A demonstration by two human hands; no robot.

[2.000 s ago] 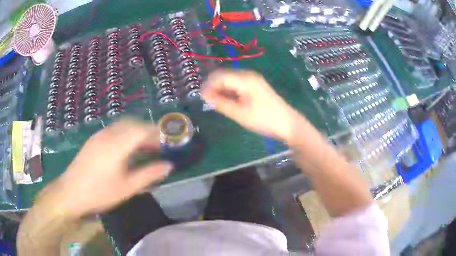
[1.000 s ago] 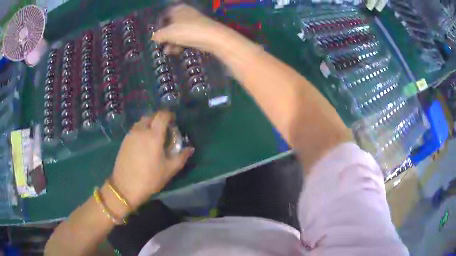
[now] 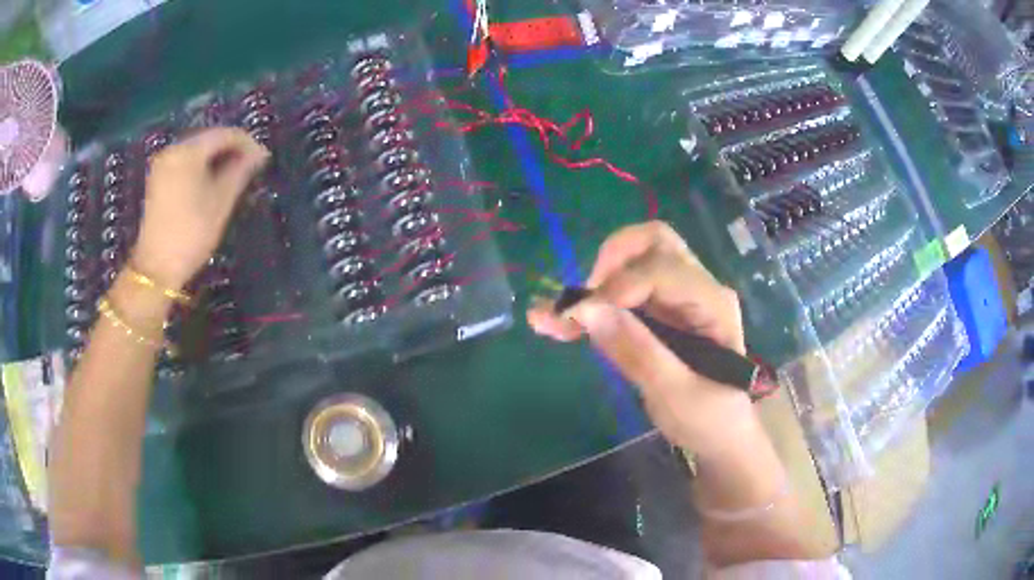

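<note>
The clear blister tray [image 3: 482, 323] holds rows of small dark and silver round components [image 3: 340, 244] with thin red lead wires. My left hand [image 3: 198, 198] is over the tray's upper left part, fingers curled down; whether it holds a component cannot be told. My right hand [image 3: 669, 329], right of the tray, grips a black pen-like tool [image 3: 692, 346] with a reddish rear end; its tip is near my fingertips. The round fixture [image 3: 350, 441], with a gold ring and pale centre, sits on the green mat near the bench edge, with no hand on it.
A loose red cord [image 3: 550, 127] lies right of the tray, below a red label [image 3: 533, 34]. A second blister tray [image 3: 743, 235] is on the right, beside a blue bin [image 3: 977, 304]. A pink fan [image 3: 25, 125] is at upper left. A yellow and white sheet [image 3: 25, 419] is at left.
My left hand has left the fixture and moved up over the tray. My right hand has come back from the tray to the right and now holds the black tool. The view has shifted.
</note>
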